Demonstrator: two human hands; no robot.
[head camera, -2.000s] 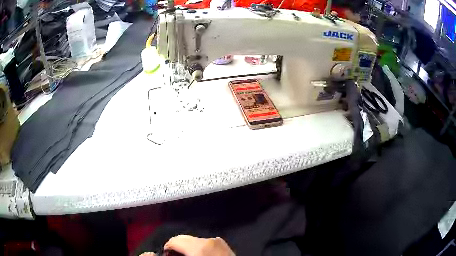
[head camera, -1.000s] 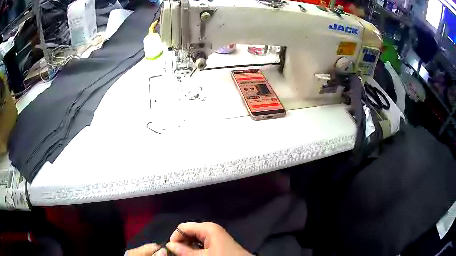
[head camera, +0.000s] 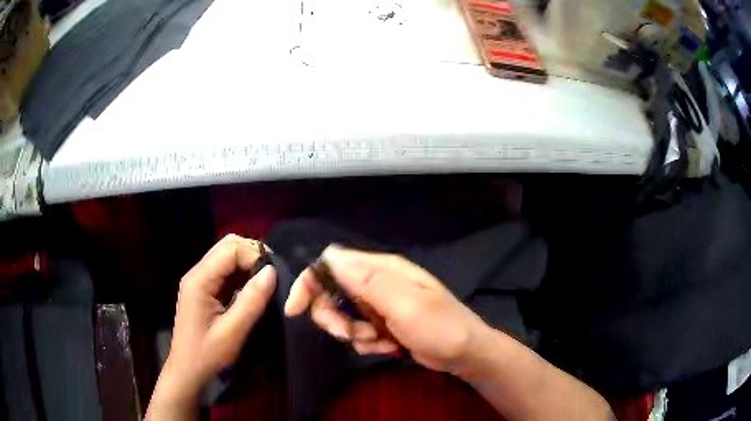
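A dark grey garment piece (head camera: 486, 259) lies over my lap, below the table edge. My left hand (head camera: 226, 300) pinches a small dark part of the cloth between thumb and fingertips. My right hand (head camera: 387, 300), slightly blurred, is closed around a small dark tool that looks like thread snips (head camera: 331, 284). Its tip points up and left toward the cloth; the blades are too blurred to make out. A short gap separates the two hands.
The white table (head camera: 354, 107) with a printed scale along its front edge runs above my hands. A smartphone (head camera: 506, 41), the machine's base, grey cut panels (head camera: 107, 62) at left, and dark strips (head camera: 659, 123) at right lie there. Grey cloth hangs at right.
The view has tilted down, so the machine head is out of view. Both hands now show fully, higher in the picture and apart, with the dark tool visible in my right hand.
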